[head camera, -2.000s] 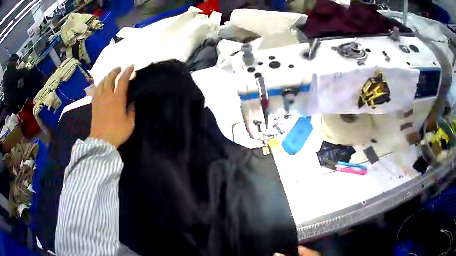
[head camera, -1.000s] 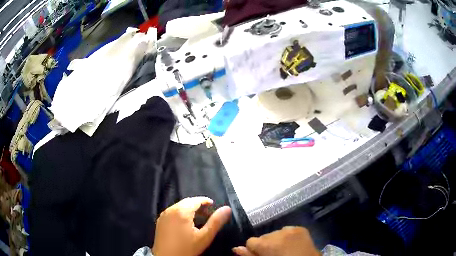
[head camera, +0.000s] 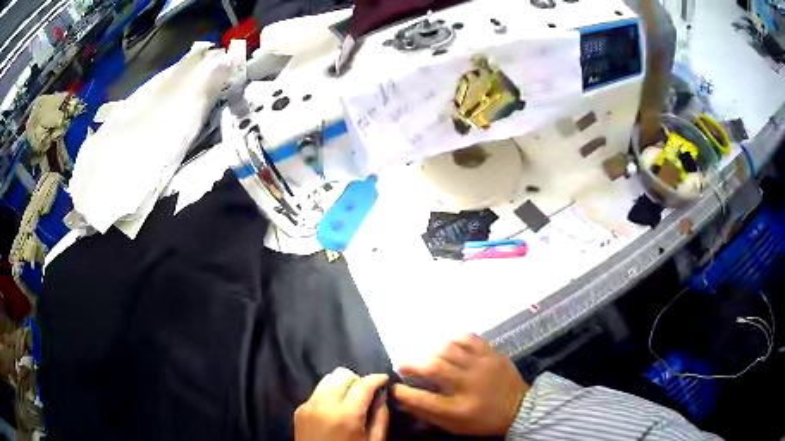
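Note:
Black cloth (head camera: 155, 319) lies spread left of and below the needle area of the white sewing machine (head camera: 551, 95). My left hand (head camera: 344, 406) is at the bottom centre, cut off by the lower edge, with fingers closed on the cloth's edge. My right hand (head camera: 465, 388) is beside it, its thumb and fingers on the same edge of the cloth. The fingertips of both hands nearly meet. The cloth reaches up to the presser foot area (head camera: 331, 255), where a small yellowish tip shows. The blue guard (head camera: 347, 214) is beside the needle.
A pink and blue tool (head camera: 495, 250), a black scrap (head camera: 459, 231) and dark swatches (head camera: 531, 215) lie on the bed. A round tub (head camera: 680, 164) with yellow items stands at right. White panels (head camera: 142, 138) lie behind the cloth. A blue crate (head camera: 740, 237) is below the measuring-tape edge.
My left hand has come from the cloth's far left down to its near edge. My right hand has come further into view beside it. The view has shifted right, and the cloth's top has dropped lower.

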